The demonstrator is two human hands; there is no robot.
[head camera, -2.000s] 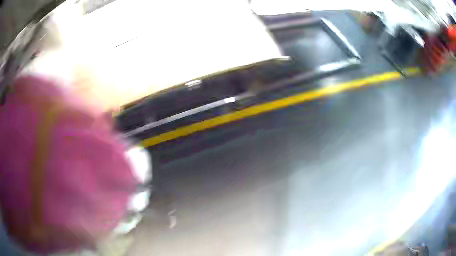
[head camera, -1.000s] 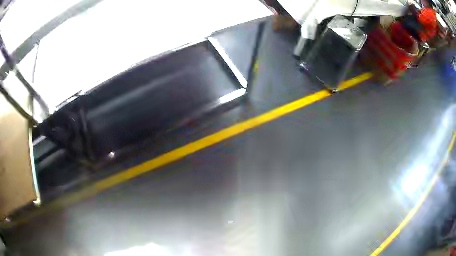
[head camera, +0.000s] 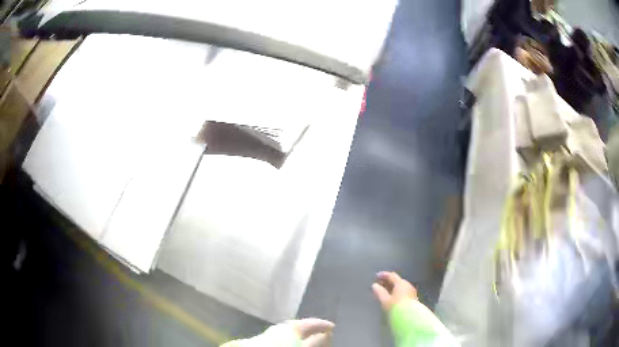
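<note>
My left hand [head camera: 312, 330] is at the bottom edge of the view, by the near corner of a white-covered table [head camera: 231, 223]. My right hand [head camera: 395, 290] is to its right, over the dark floor, with thumb and fingers apart. Both have bright green sleeves. I see nothing held in the right hand. The left hand is partly cut off and blurred, and its grip cannot be told. A brown flat piece [head camera: 244, 142] with a pale part lies on the white table.
A dark grey aisle [head camera: 387, 169] runs between the tables. On the right, a pale-covered table [head camera: 485, 183] bears beige pieces with yellow edges [head camera: 543, 196]. Dark-clothed people [head camera: 509, 27], partly visible, are behind it. A yellow floor line [head camera: 163, 305] passes at lower left.
The view has swung from the open aisle to the white table and the right-hand table. Both my hands have come into view at the bottom. The red bins are out of view.
</note>
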